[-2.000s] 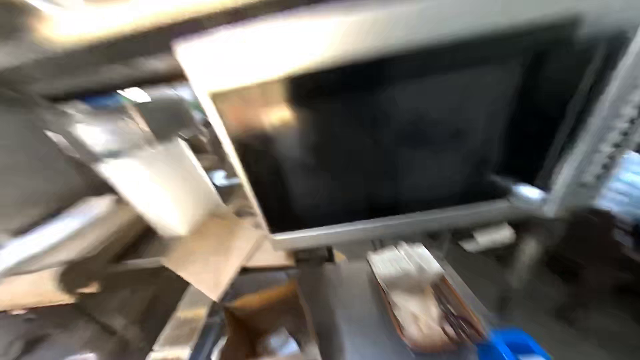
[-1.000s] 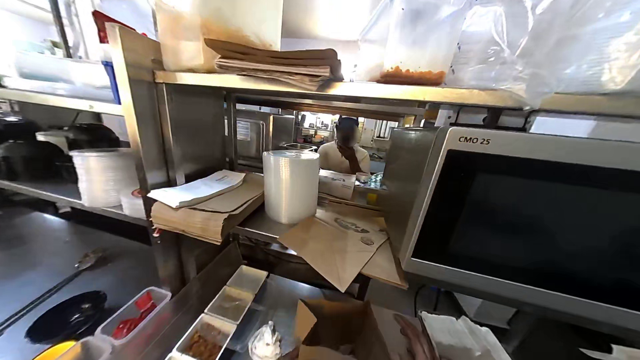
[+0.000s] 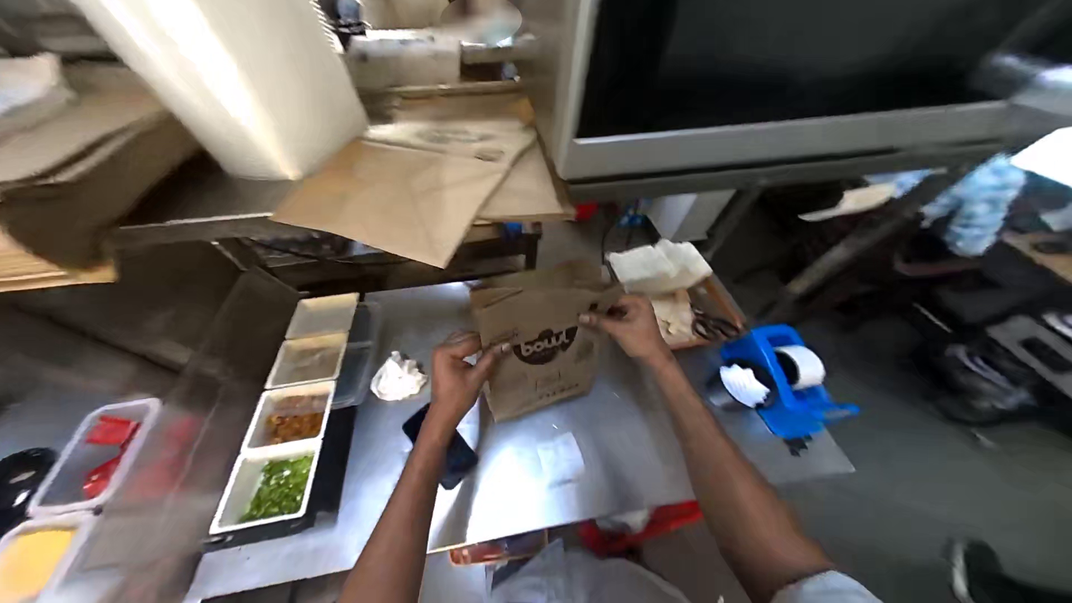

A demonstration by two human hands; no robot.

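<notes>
A brown paper bag with dark print [image 3: 540,356] stands on the steel counter [image 3: 624,444] between my hands. My left hand [image 3: 461,368] pinches its left side near the upper part. On the other side, my right hand [image 3: 630,327] grips the bag's upper right edge between thumb and fingers. A dark phone [image 3: 441,448] lies under my left forearm. Just left of the bag is a crumpled white wad [image 3: 399,377]. A small white paper slip [image 3: 561,459] lies in front of the bag.
White tubs, one with chopped greens [image 3: 280,488], line the counter's left. A blue tape dispenser [image 3: 779,381] stands at right, beside a box with papers and scissors [image 3: 712,325]. Above are a monitor [image 3: 787,75], flat brown bags [image 3: 402,188] and a tall white stack [image 3: 243,84].
Both hands have come into view, holding the paper bag. The view has swung down toward the counter.
</notes>
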